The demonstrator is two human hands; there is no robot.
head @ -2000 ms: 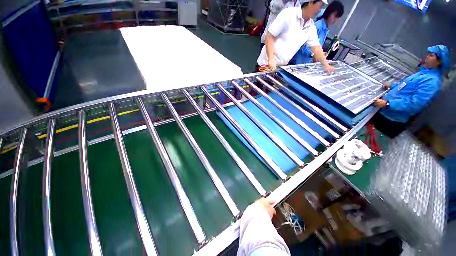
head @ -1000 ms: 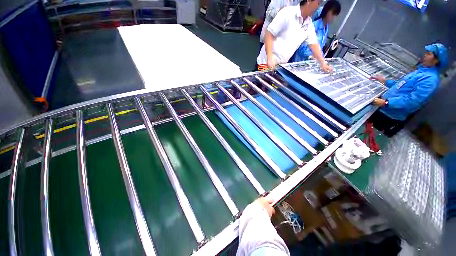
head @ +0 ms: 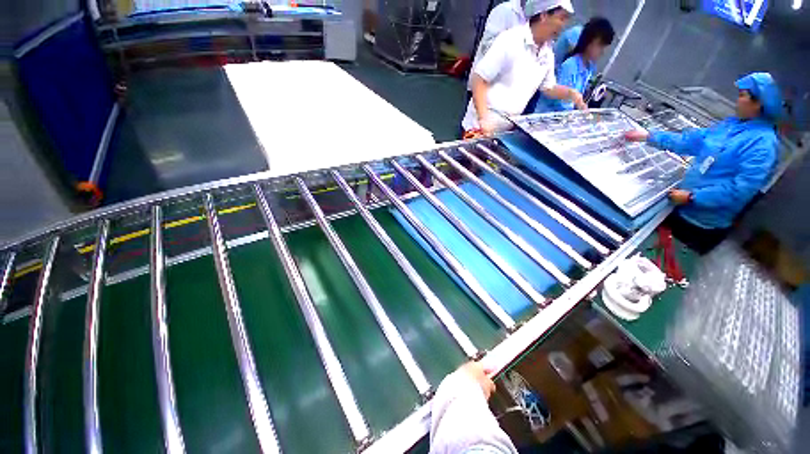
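My right hand [head: 480, 378] is at the near side rail [head: 542, 321] of the roller conveyor, its fingers curled over the rail's edge; the pale sleeve hides part of the rail. My left hand is not in view. Shiny steel rollers [head: 306, 293] cross the conveyor, with green surface and a blue sheet [head: 475, 239] showing between them. At the far right end, a large silver metal panel [head: 599, 151] lies tilted over blue boards [head: 555, 177]. A person in blue [head: 733, 164] has one hand at its near edge and the other over its top.
A person in white [head: 511, 75] and another in blue [head: 582, 66] stand behind the panel. White rolls [head: 629, 288] and a red cord [head: 668, 257] lie on a green surface beside translucent stacked trays [head: 742, 337]. Brown cardboard [head: 555, 372] is below. A large white surface [head: 329, 111] lies opposite.
The metal panel's far left edge has risen from the blue boards. The capped person in blue has reached farther across it. The view has shifted slightly; my right hand remains at the rail.
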